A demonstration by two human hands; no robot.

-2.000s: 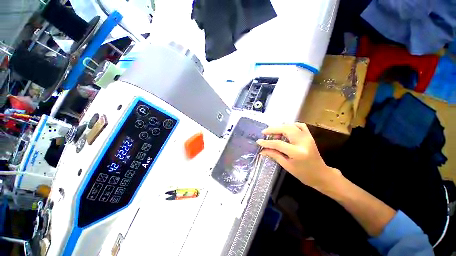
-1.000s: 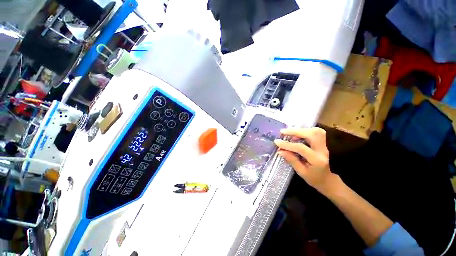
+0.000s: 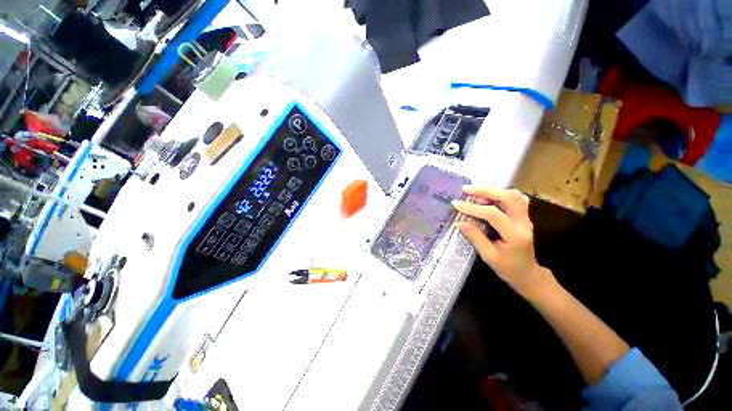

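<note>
A smartphone (image 3: 417, 225) with a dark, reflective screen lies flat on the white machine table, near its ruler-marked front edge. My right hand (image 3: 502, 229) reaches in from the lower right. Its thumb and fingertips are on the phone's near long edge, and the phone rests on the table under this light grip. What is under the fingertips is hidden. My left hand is out of the picture. Thread snips (image 3: 319, 276) with orange-red and yellow-green handles and dark tips lie left of the phone. An orange tab (image 3: 354, 197) is between the phone and the control panel (image 3: 261, 205).
The white sewing machine (image 3: 337, 100) fills the middle and left. Black cloth pieces (image 3: 413, 24) lie at the table's top. An open recess (image 3: 457, 131) shows beyond the phone. A cardboard box (image 3: 568, 148) and cloth heaps are beside the table. A black strap (image 3: 120, 389) hangs at lower left.
The camera view has shifted, so the machine appears farther right and higher, and the black strap has come into view. My right hand stays at the phone's edge, and the phone stays in place on the table.
</note>
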